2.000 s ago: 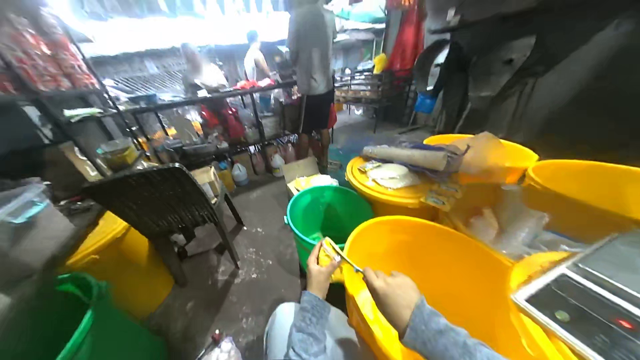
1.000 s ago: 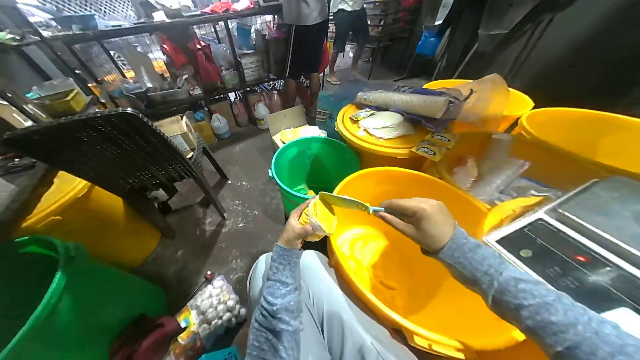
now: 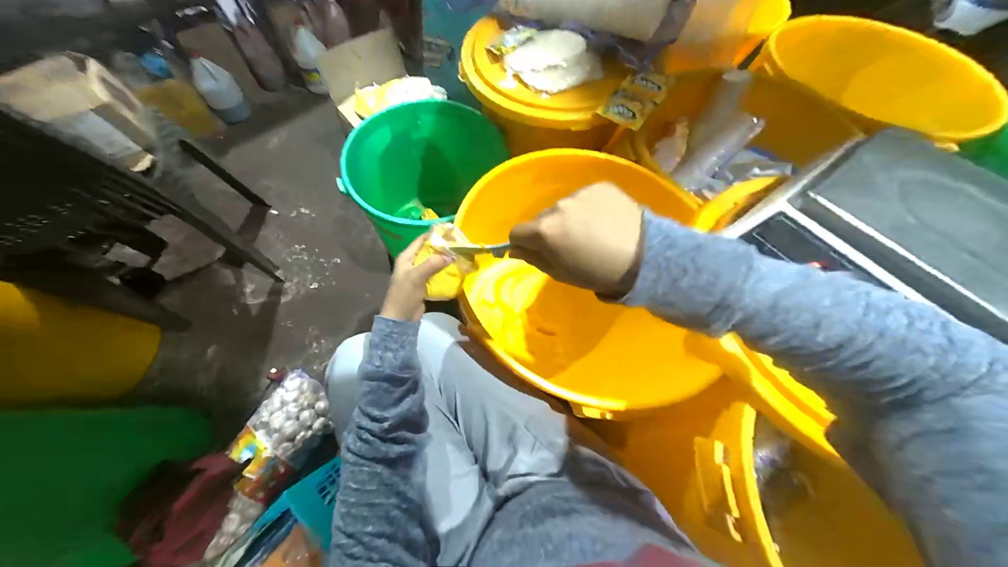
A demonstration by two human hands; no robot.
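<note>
My left hand [image 3: 413, 276] holds a small yellow packet [image 3: 443, 277] with a pale, crumpled top, just outside the near left rim of a large yellow tub [image 3: 614, 339]. Over that tub, my right hand [image 3: 587, 236] is closed around the handle of a knife or spatula-like tool, whose flat blade [image 3: 470, 249] reaches left to the packet's top. Behind the packet stands a green bucket [image 3: 425, 150] with something yellow and green at its bottom. Whether the blade is inside the packet cannot be told.
A lidded yellow tub [image 3: 543, 98] bears pale items and a yellow wrapper [image 3: 634, 98]. At right are a flat-topped scale [image 3: 913, 220] and another yellow tub [image 3: 890, 75]. A dark chair [image 3: 79, 189] stands at left; a bag of white bulbs [image 3: 291, 413] lies near my knee.
The view has tilted down and closer to the tubs. The blade, out over the tub and angled up towards the packet earlier, now lies nearly level at the packet's top.
</note>
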